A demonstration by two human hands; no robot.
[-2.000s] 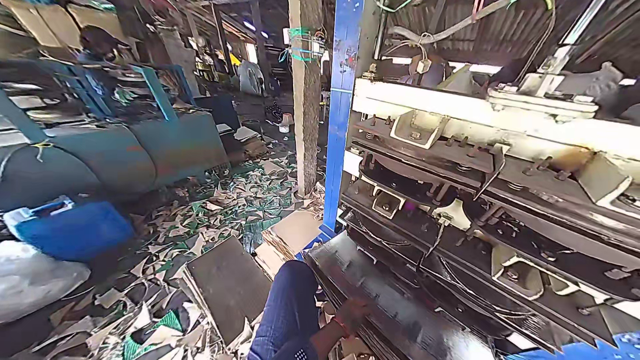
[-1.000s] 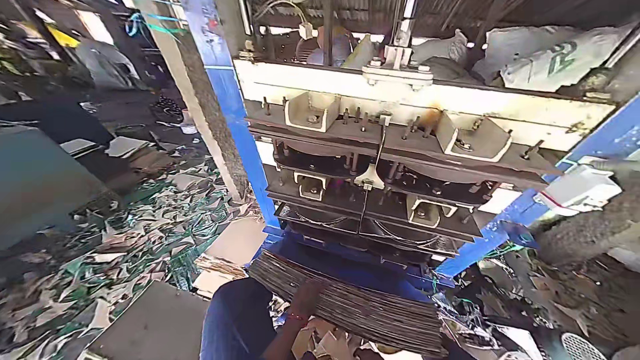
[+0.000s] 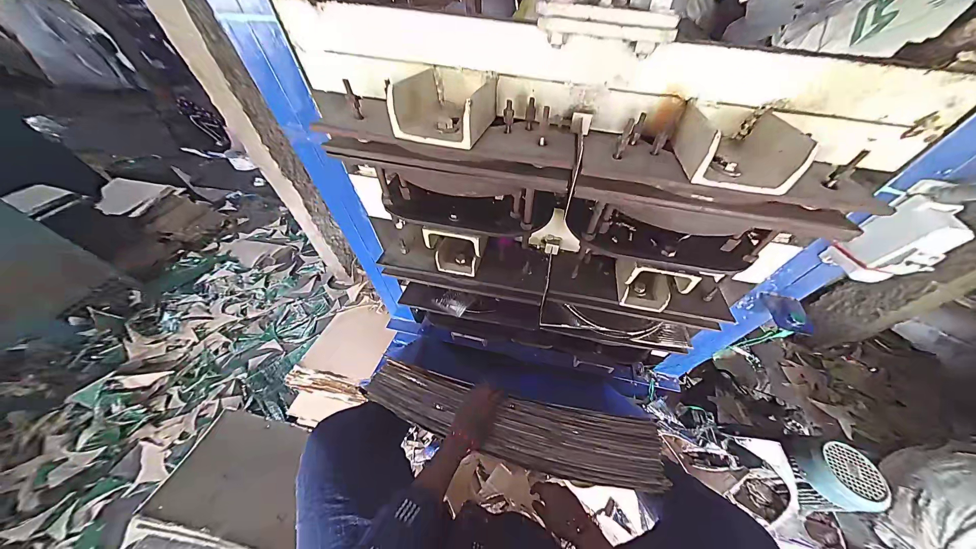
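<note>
A thick stack of thin, dark-edged sheets point(image 3: 534, 436) lies tilted across my knees, in front of the blue base of a press machine point(image 3: 526, 263) with several stacked plates. My left hand point(image 3: 477, 415), with a red band at the wrist, rests against the layered edges of the stack, left of its middle. Its fingers are blurred, so whether they grip is unclear. Below the near edge of the stack is my right hand point(image 3: 555, 507), dark and partly hidden; its fingers cannot be made out.
Another pile of sheets point(image 3: 229, 480) lies at lower left, and pale brown sheets point(image 3: 347, 343) sit beside the blue frame. Cut scraps point(image 3: 206, 320) cover the floor at left. A wooden post point(image 3: 267, 152) stands beside the press. At lower right is a motor-like part with a round grille point(image 3: 855, 467).
The view has swung right toward the front of the press. Two seconds ago the stack showed a broad dark top face; now its layered edges face me. My left hand stays at the stack.
</note>
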